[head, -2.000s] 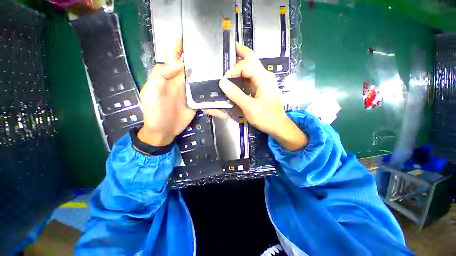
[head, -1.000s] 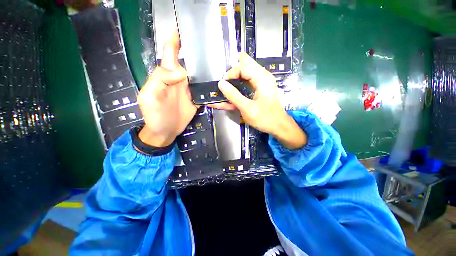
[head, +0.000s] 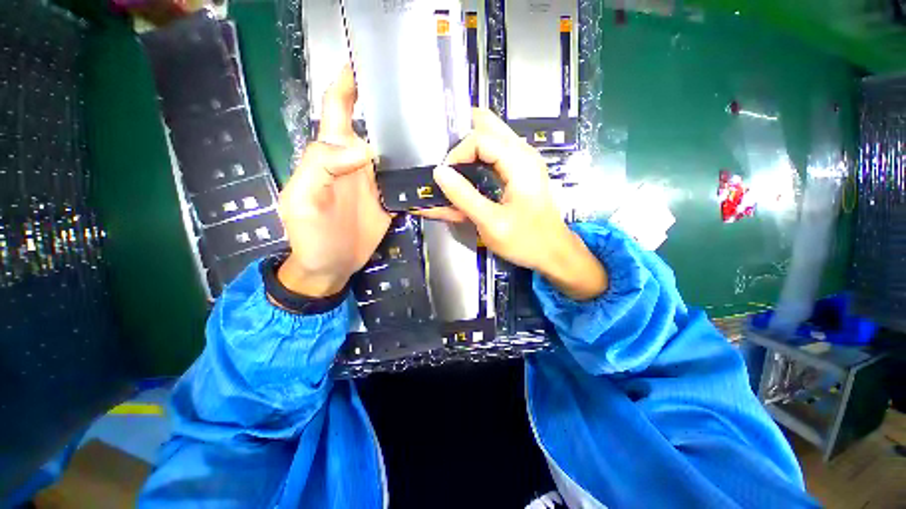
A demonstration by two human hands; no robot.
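Observation:
An LCD screen module (head: 402, 89) with a silver back is held over the tray, its dark end band (head: 407, 189) towards me. My left hand (head: 330, 204) holds its left edge and lower corner, with a black strap on the wrist. My right hand (head: 512, 199) pinches the right end of the dark band between thumb and fingers. Whether a separate adhesive piece lies on the band, I cannot tell. A flex cable with an orange tip (head: 444, 25) runs along the module's right side.
The blister tray (head: 588, 75) holds another module (head: 536, 70) at the upper right. A sticker strip (head: 214, 129) lies on the left. A white slip (head: 651, 214) and red tabs (head: 733, 196) lie on the green mat at right. Stacked trays (head: 50, 199) stand far left.
The held module has tilted and shifted slightly left since the oldest frame, and an orange mark now shows on its dark band. Both hands keep their hold with only small movements.

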